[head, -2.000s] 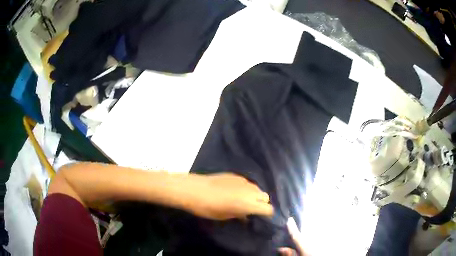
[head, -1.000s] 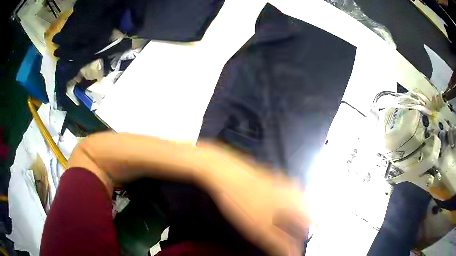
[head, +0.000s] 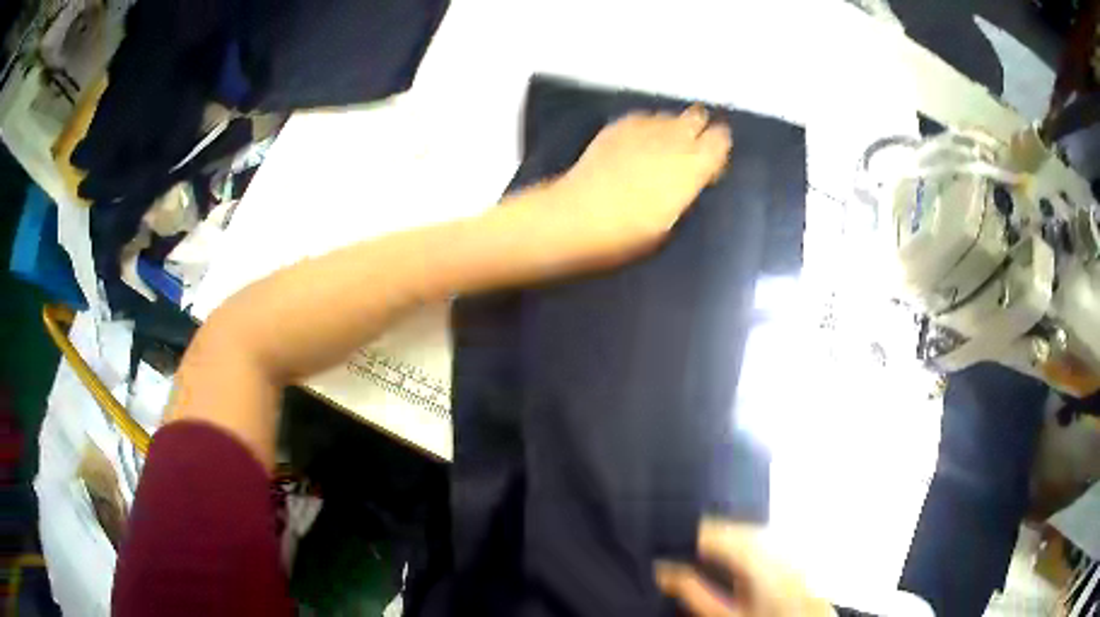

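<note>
A long dark cloth panel [head: 603, 386] lies on the white table [head: 483, 133] and runs down past the picture's lower edge. My left hand [head: 657, 175] is blurred and lies on top of the panel's far part, fingers towards its far edge. Whether it grips the cloth is hidden. My right hand [head: 742, 579] is at the bottom, cut off by the edge and blurred. Its thumb and fingers are at the panel's near right edge; I cannot tell whether they pinch it.
The cream-white sewing machine head [head: 959, 241] stands at the right, with a smaller dark panel [head: 983, 470] below it. Lamp glare covers the area beside the cloth. A dark cloth heap [head: 326, 54] and scraps [head: 181, 241] lie far left. Ruler markings [head: 398, 380] run along the table edge.
My left hand has moved up and away from me along the panel. The panel's far end is nearer me and straighter. My right hand now shows more clearly at the bottom.
</note>
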